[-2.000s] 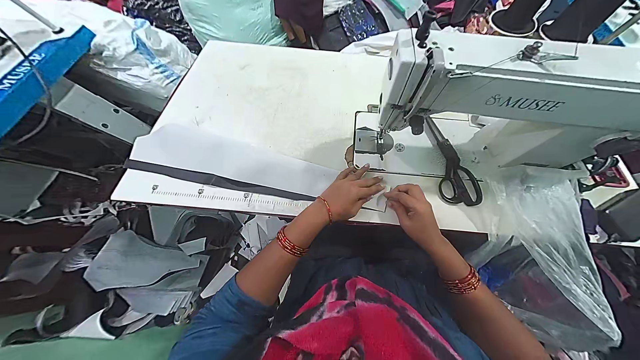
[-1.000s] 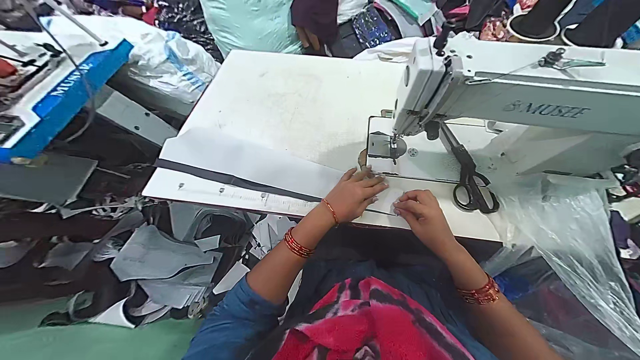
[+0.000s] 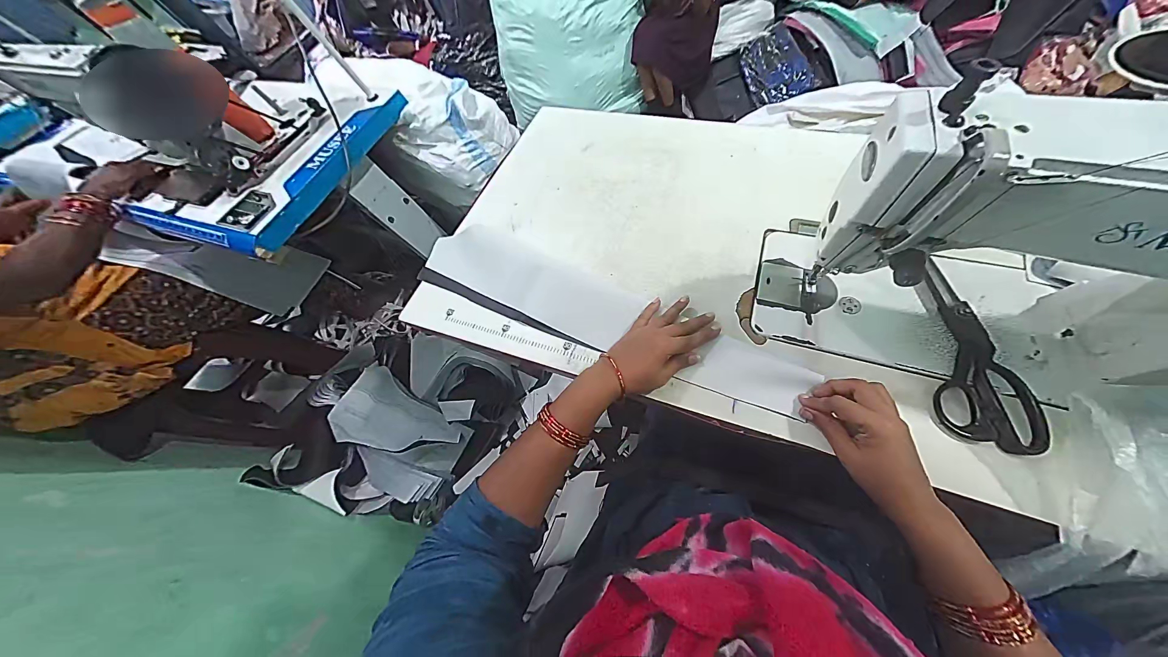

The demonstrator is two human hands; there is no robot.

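Note:
A long white strip of fabric or paper (image 3: 547, 283), with a dark layer showing along its near edge, lies along the front of the white sewing table (image 3: 639, 164). My left hand (image 3: 659, 349) rests flat on the strip with its fingers spread. Thumb and fingers of my right hand (image 3: 853, 420) pinch the strip's right end at the table's front edge. A printed measuring scale (image 3: 511, 330) runs along that edge, left of my left hand. Behind my right hand stands the sewing machine (image 3: 912, 182). Black-handled scissors (image 3: 990, 392) lie on the table to its right.
Clear plastic sheeting (image 3: 1113, 474) hangs at the table's right. Fabric offcuts (image 3: 392, 429) are piled below its left end. At the far left a person's hand (image 3: 123, 180) is at another sewing machine (image 3: 274, 192). Bulging sacks (image 3: 566, 55) stand behind the table.
The view has swung left, bringing the other person's arm into sight. My left hand now lies flatter and farther from my right hand, which still pinches the strip's end.

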